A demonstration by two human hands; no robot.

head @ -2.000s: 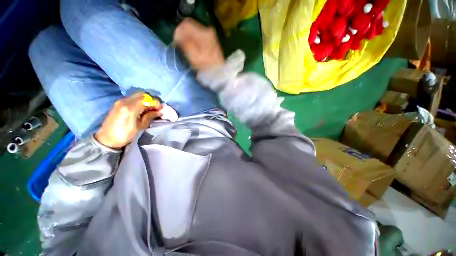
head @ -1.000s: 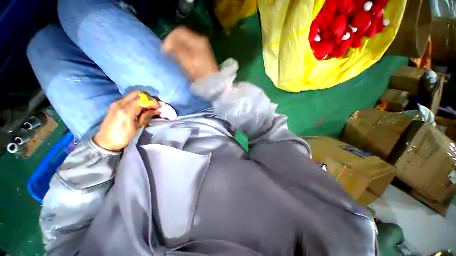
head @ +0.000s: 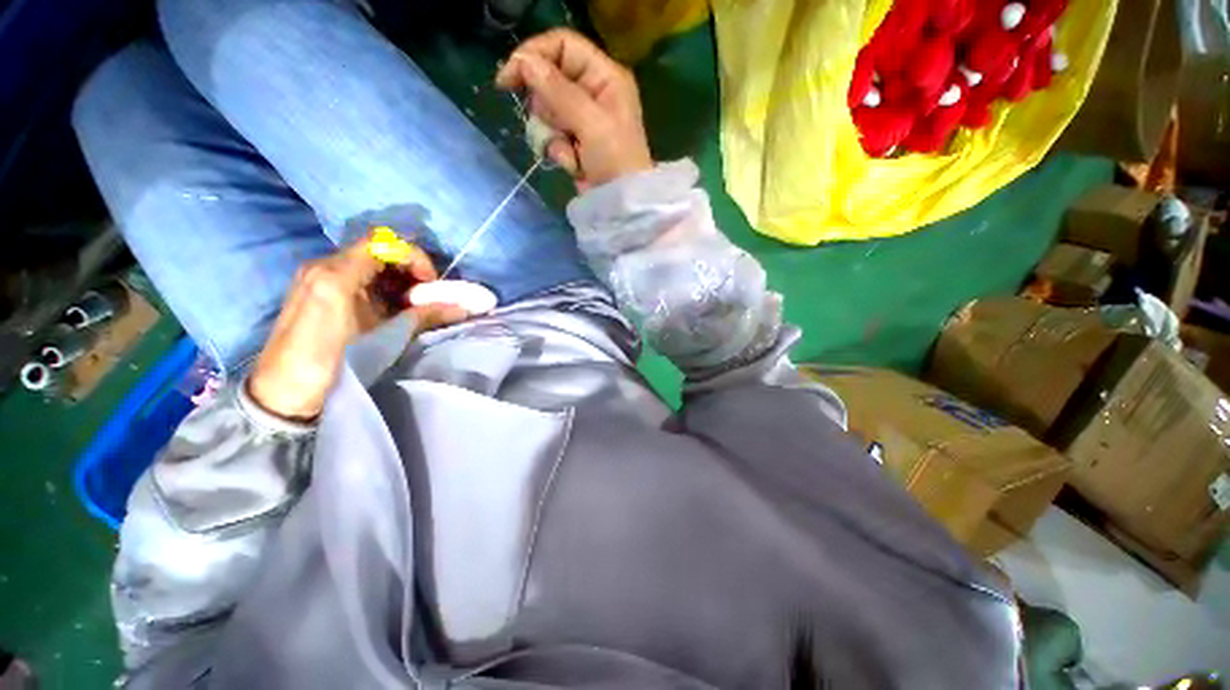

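Observation:
A small white and pale pink plush piece (head: 456,295) is pinched in my left hand (head: 337,310), above my lap. A yellow band (head: 389,245) is on a finger of my left hand. A white sewing thread (head: 494,216) runs taut from the plush piece up to my right hand (head: 583,108). My right hand is raised beyond the knee side of the lap, its fingers closed on the thread. A needle cannot be made out.
An open yellow sack (head: 789,162) with red plush pieces (head: 920,81) stands ahead on the right. Brown cartons (head: 1140,438) are on the right. A blue basket (head: 128,438) is by my left leg. Metal tubes (head: 68,348) lie at the far left.
My right hand, blurred before, is now sharp and has moved a little up and to the right, with the thread taut. My left hand still holds the plush piece, which shows more now.

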